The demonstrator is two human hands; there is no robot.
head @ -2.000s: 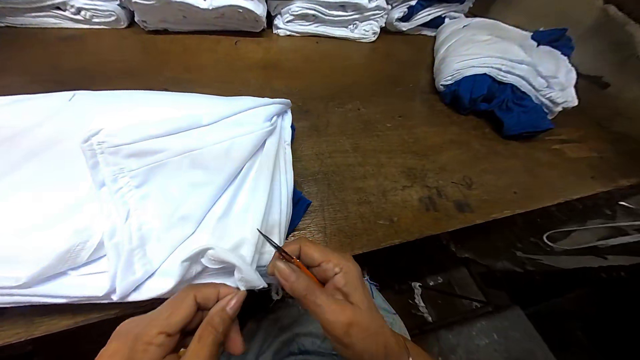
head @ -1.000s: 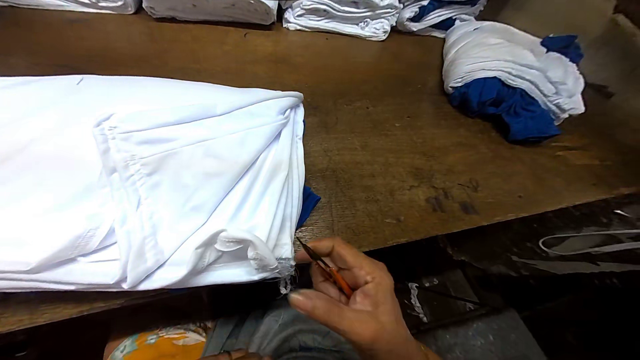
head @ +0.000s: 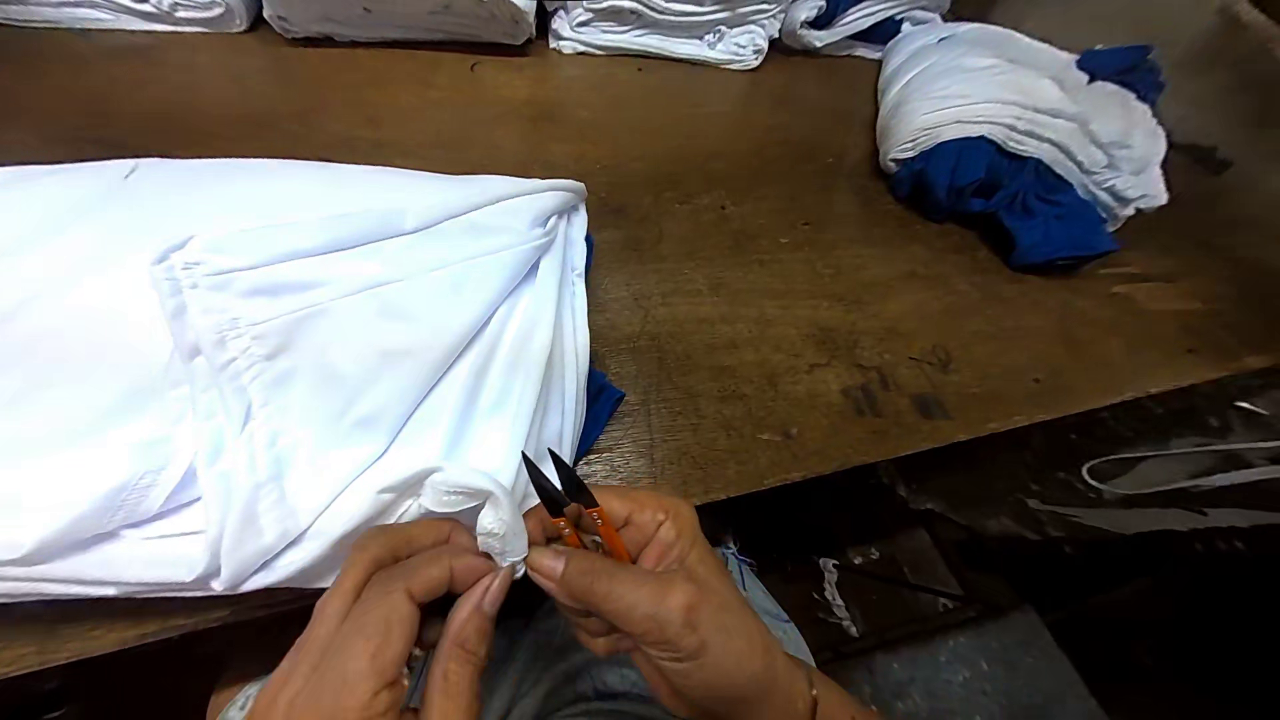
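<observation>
Folded white garments (head: 330, 350) lie in a pile at the left of the wooden table, with blue fabric (head: 600, 405) showing beneath their right edge. At the near right corner, my left hand (head: 410, 610) pinches a curled white fabric edge (head: 500, 525) between thumb and fingers. Close on its right, my right hand (head: 660, 590) holds orange-handled thread snips (head: 590, 525) in its palm, the dark blades apart and pointing up and away. The thumb and index fingertip of that hand meet at the tip of the same fabric edge.
Stacks of folded white cloth (head: 665, 30) line the table's far side. A bundled white and blue garment (head: 1020, 130) sits at the back right. The wooden table's (head: 740, 300) near edge slants up to the right, above a dark area with a loop of white cord (head: 1180, 455).
My left hand, low and mostly out of view one second ago, is back up at the fabric edge. The snips' blades, closer together before, are now spread apart.
</observation>
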